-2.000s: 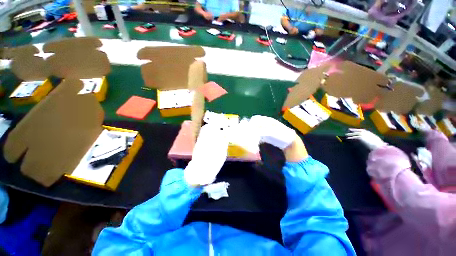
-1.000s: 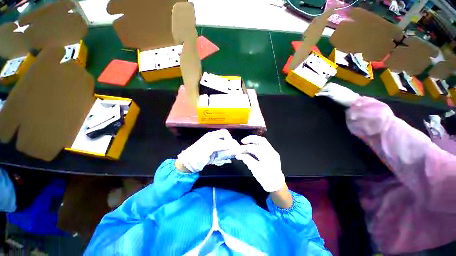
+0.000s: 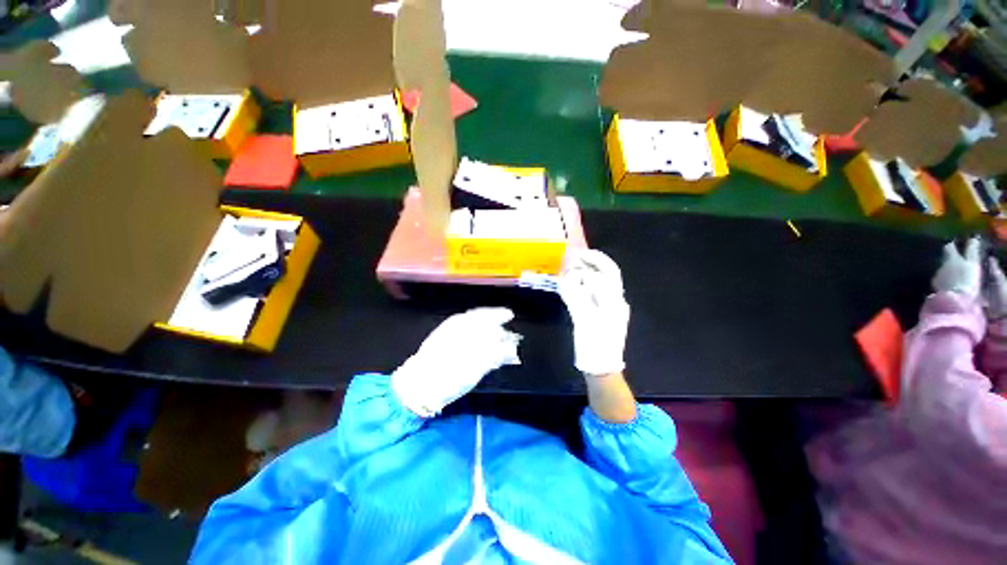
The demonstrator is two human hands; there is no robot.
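Note:
An open yellow retail box sits on the pink work pad, its brown lid standing at its left. A white tray with a black accessory shows inside. My right hand, in a white glove, is at the box's lower right corner, its fingertips on a small slim whitish part at the pad's front edge. My left hand, also gloved, is over the black bench in front of the pad, fingers closed around a small white crumpled cloth, mostly hidden.
Another open box with a black accessory stands on the bench at left. Several open boxes and red pads line the green surface behind. At right are a coworker's pink sleeves and a leaning red pad.
My hands have parted: the right moved up to the box corner with the slim part, the left stayed low. The coworker's arm has withdrawn right, and the box it touched now sits straighter.

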